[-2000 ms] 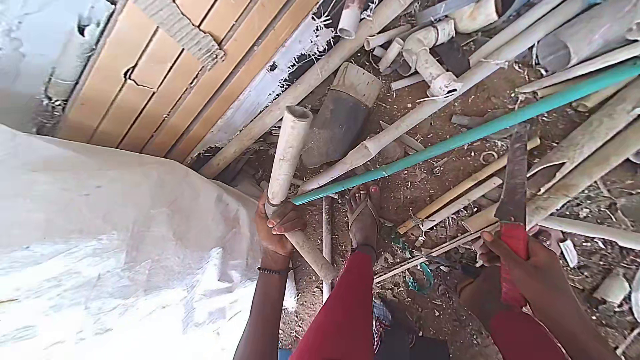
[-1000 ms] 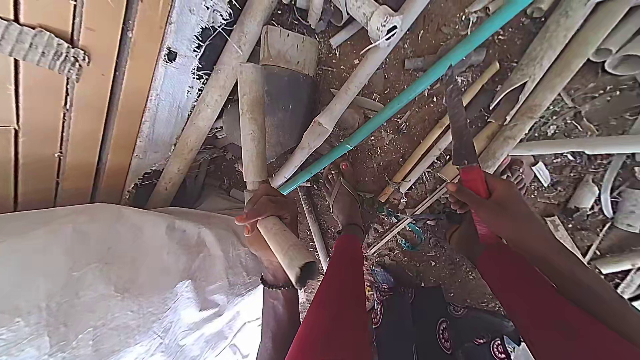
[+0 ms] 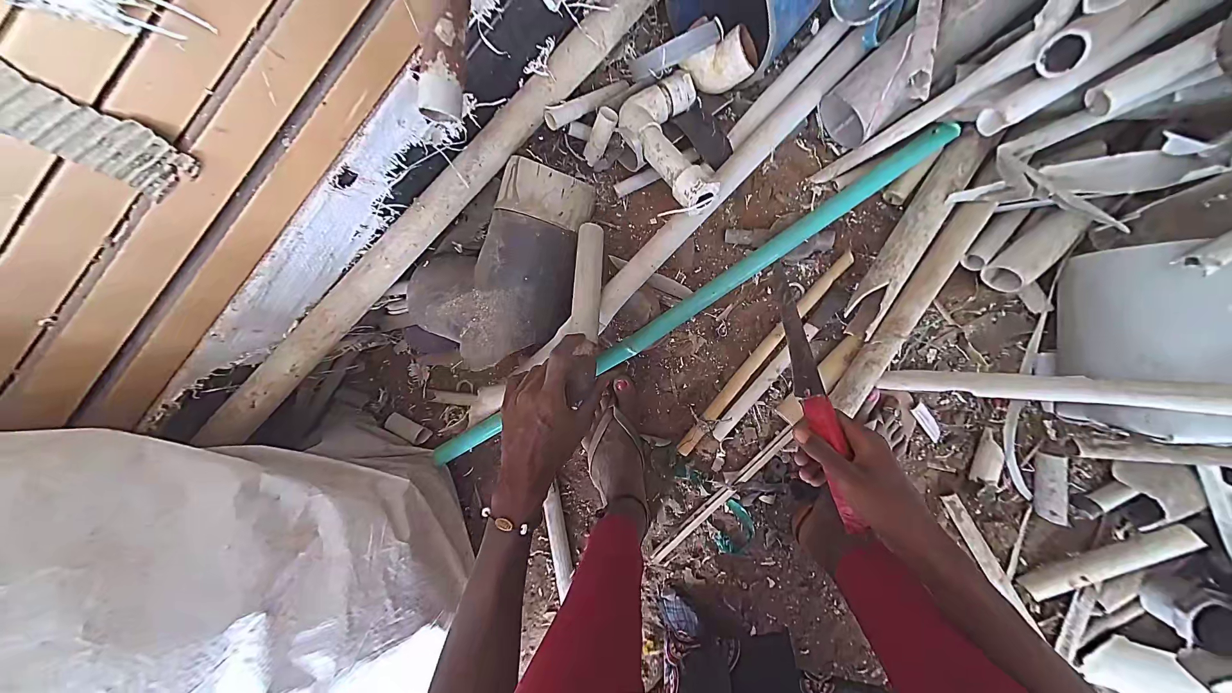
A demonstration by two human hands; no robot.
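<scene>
My left hand (image 3: 541,416) grips the lower end of a short pale plastic pipe (image 3: 588,274), which points away from me. A long green pipe (image 3: 731,274) passes diagonally beside that hand, its near end sticking out to the hand's left. In my right hand (image 3: 859,472) is the red handle of a long-bladed knife or saw (image 3: 797,337), its dark blade pointing up and away. My sandalled foot (image 3: 616,457) rests on the ground just right of my left hand.
Long pipes and pipe offcuts (image 3: 1107,568) lie heaped at the right. A white elbow fitting (image 3: 664,125) and a dark pipe fitting (image 3: 525,260) lie ahead. A pale sheet (image 3: 212,549) covers the lower left, below slatted boards (image 3: 221,173).
My left hand has moved off the middle of the short pipe to its near end, and the pipe now lies lower against the ground. My right hand still holds the red-handled tool.
</scene>
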